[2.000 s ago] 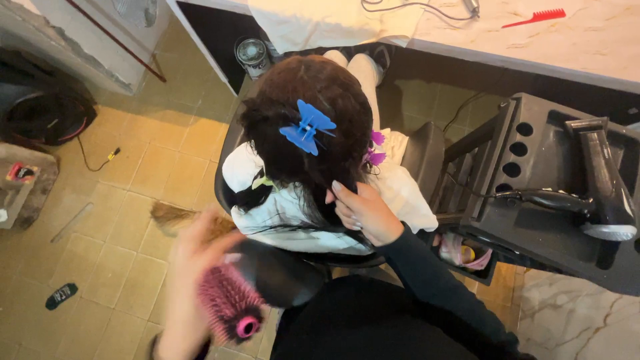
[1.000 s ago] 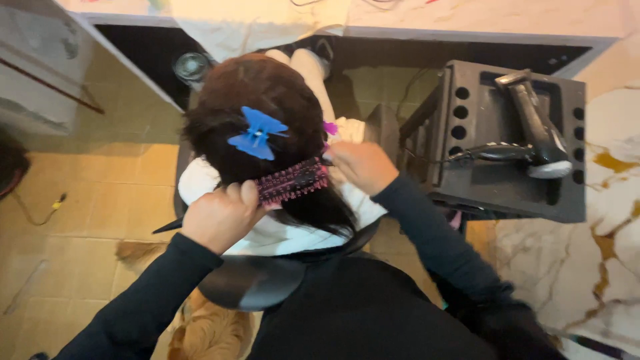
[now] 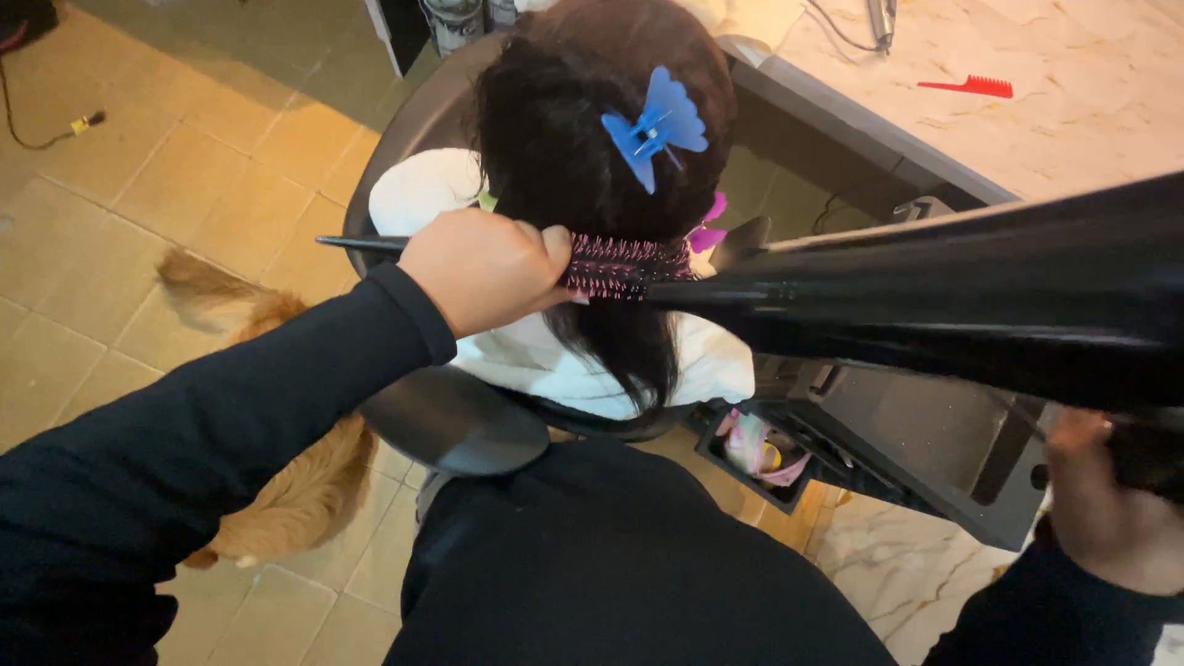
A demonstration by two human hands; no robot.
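Note:
My left hand [image 3: 486, 268] grips the handle of a round hairbrush with pink bristles [image 3: 610, 266], whose black tail sticks out to the left. The brush lies across the dark hair [image 3: 564, 139] of a seated person, and loose ends hang below it. In my right hand [image 3: 1110, 509], at the right edge, is a black hair dryer [image 3: 925, 296]; its nozzle points at the brush's right end. A blue claw clip [image 3: 657, 129] holds hair on the back of the head, with a purple clip [image 3: 708, 227] at the right side. A white towel [image 3: 518, 361] covers the shoulders.
A black trolley [image 3: 906, 435] with an open drawer [image 3: 763, 458] stands at the right. On the marble-patterned counter [image 3: 1064, 129] lie a red comb [image 3: 971, 86] and a corded tool [image 3: 881, 23]. A ginger furry animal [image 3: 305, 481] is on the tiled floor, left of the chair [image 3: 398, 139].
The hair dryer, on the trolley in the earlier frames, is now in my right hand, which has left the hair. My left hand keeps the brush at the hair, as one second ago.

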